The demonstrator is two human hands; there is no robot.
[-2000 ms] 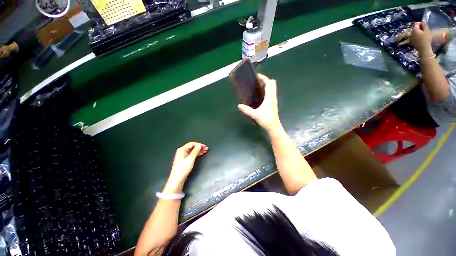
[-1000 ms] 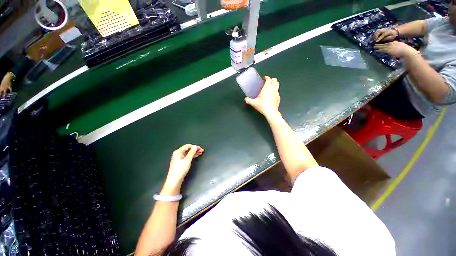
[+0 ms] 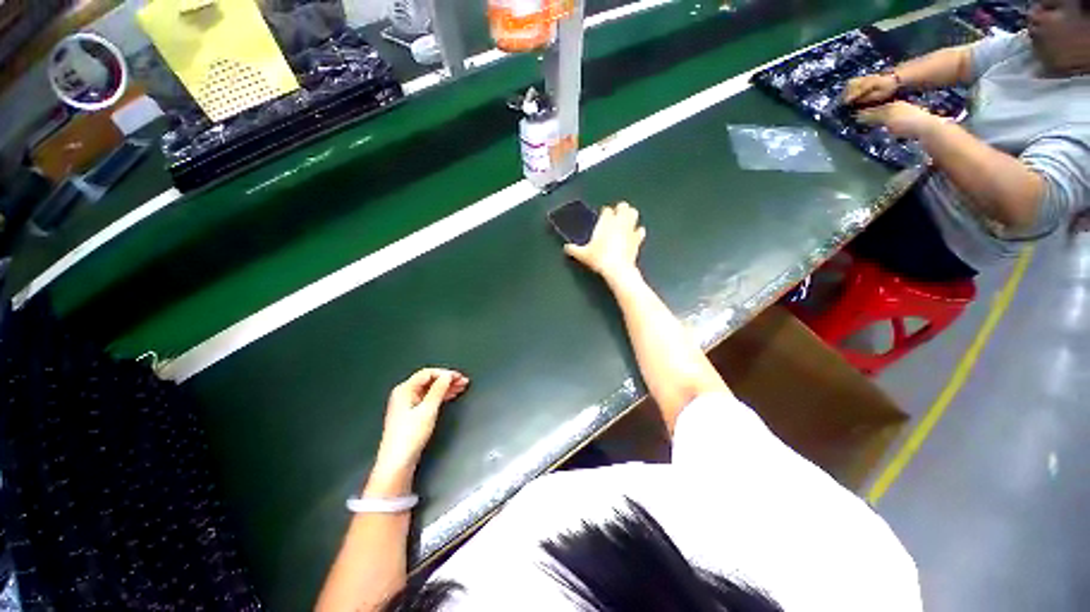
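Note:
A dark smartphone (image 3: 574,221) lies flat, or nearly flat, at the green bench top (image 3: 514,311), just in front of the white dispenser bottle. My right hand (image 3: 612,239) grips its near right end, fingers and thumb around it. My left hand (image 3: 421,397) is over the bench nearer to me, its fingers curled and the thumb and fingertips close together. Whether something small is between those fingertips cannot be told.
The white bottle (image 3: 540,146) stands by an upright post. Black trays (image 3: 108,466) are piled at the left, more (image 3: 287,114) behind under a yellow sheet. A clear bag (image 3: 779,148) lies at right. A seated person (image 3: 1016,144) handles a black tray. A red stool (image 3: 891,313) stands below.
My right hand has lowered the phone from raised and tilted to down at the bench, by the bottle. My left hand has kept its curled pose. The view has shifted.

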